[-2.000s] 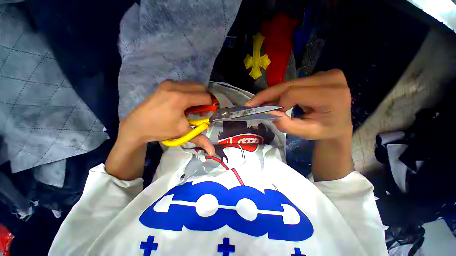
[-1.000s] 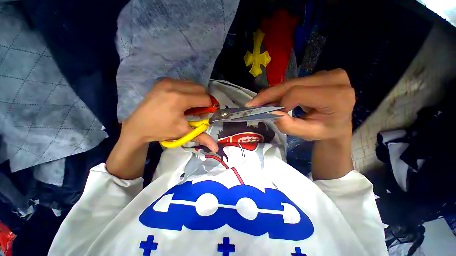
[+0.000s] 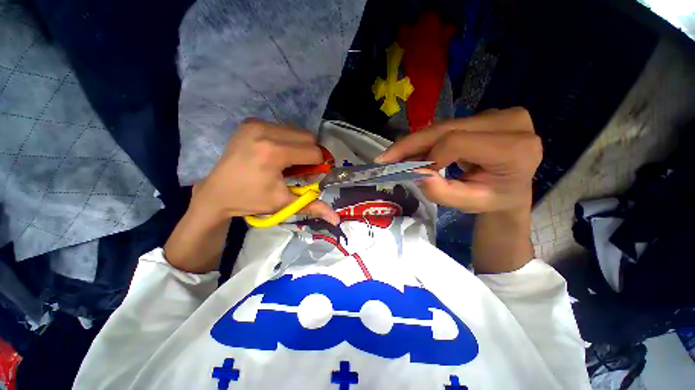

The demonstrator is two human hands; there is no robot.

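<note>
The scissors have silver blades, one red-orange handle loop and one yellow loop. My left hand grips them by the loops at chest height, with the blades slightly apart and pointing right. My right hand is at the blade tips. Its index fingertip is by the upper blade and its thumb is by the lower blade's tip. Whether anything small is pinched in its fingers cannot be made out. The worn white shirt lies below and behind the hands.
Grey backing cloth hangs beyond my left hand, and a quilted grey panel lies over dark cloth at left. A red cloth with a yellow cross is beyond the hands. Dark fabric with white edges is at right.
Both hands stay nearly in place. My left thumb has shifted slightly right below the scissors, and the yellow loop has moved slightly down.
</note>
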